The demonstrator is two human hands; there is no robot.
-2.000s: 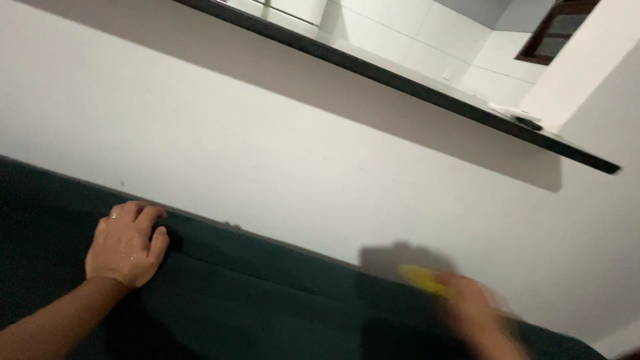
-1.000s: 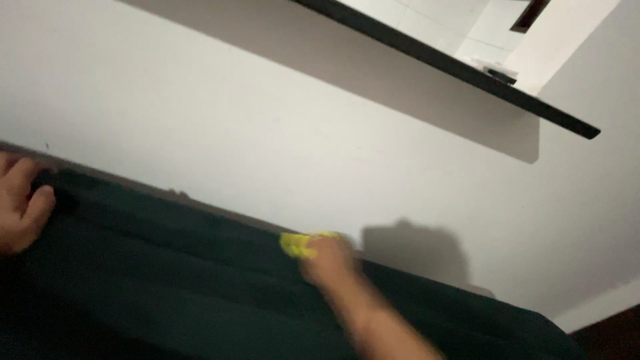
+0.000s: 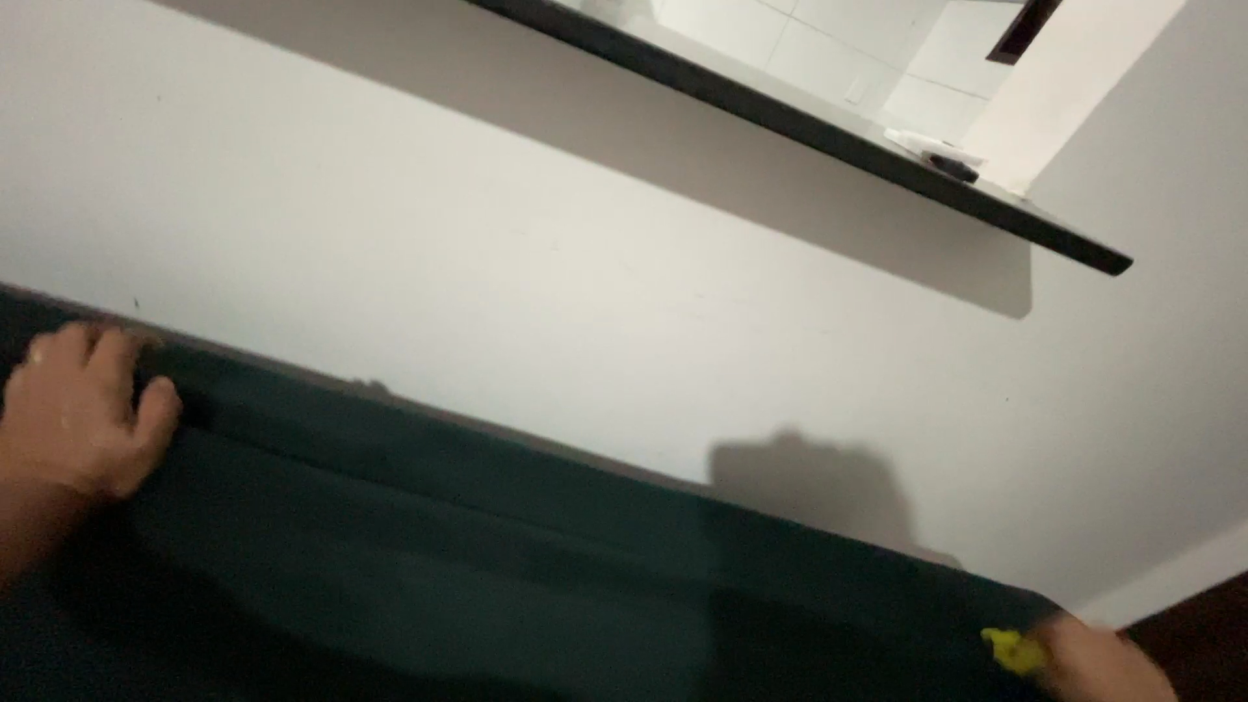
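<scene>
A dark green fabric-covered surface, apparently the backrest of a sofa [image 3: 439, 526], runs slanting along the wall. At the left, my left hand [image 3: 83, 409] rests on its top edge with the fingers bent over it and the thumb apart; no object shows in it. Low at the right, my right hand [image 3: 1102, 663], blurred, is closed on a yellow cloth [image 3: 1016, 651] that sticks out to the left of its fingers, by the right end of the fabric surface. What the fingers do beneath the cloth is hidden.
Behind the green surface stands a white wall [image 3: 585, 292]. A dark countertop ledge [image 3: 780, 117] juts from it above, with a small dark object [image 3: 951, 168] near its right end. White tiles show beyond. A dark brown surface [image 3: 1199, 624] lies at the lower right.
The yellow cloth in my right hand went left along the top edge, then far to the right and lower. My left hand stays on the edge. The view has shifted.
</scene>
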